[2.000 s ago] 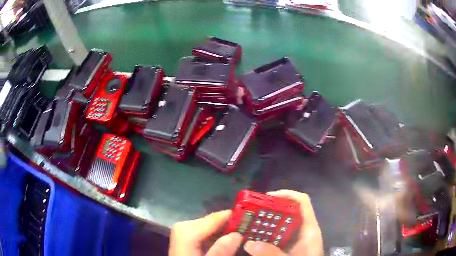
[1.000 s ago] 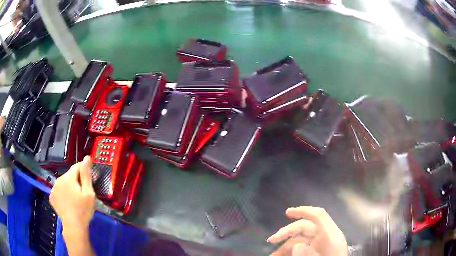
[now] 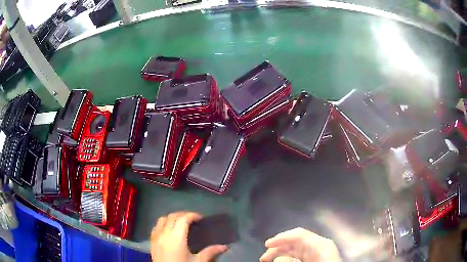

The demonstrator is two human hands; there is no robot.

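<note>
My left hand (image 3: 176,239) is at the bottom centre, with thumb and fingers around the left edge of a thin black speaker grille (image 3: 214,231). My right hand (image 3: 302,246) is to its right, fingers partly curled, with nothing seen in it; its lower part is cut off by the frame edge. A red radio unit with a grille (image 3: 95,199) lies face up on a stack at the left, beside the tote. Another red unit (image 3: 93,138) above it shows a dark round speaker and keypad.
Stacks of black-backed red units (image 3: 210,158) spread across the green surface (image 3: 327,56). A blue tote (image 3: 77,243) is at the lower left, black housings (image 3: 20,153) at the far left. More units lie at the right, partly blurred, with a red face (image 3: 438,211).
The red unit held by both hands at first is out of them. My left hand has moved from the left stack to the grille. The view has shifted, and my right hand stays at bottom centre-right.
</note>
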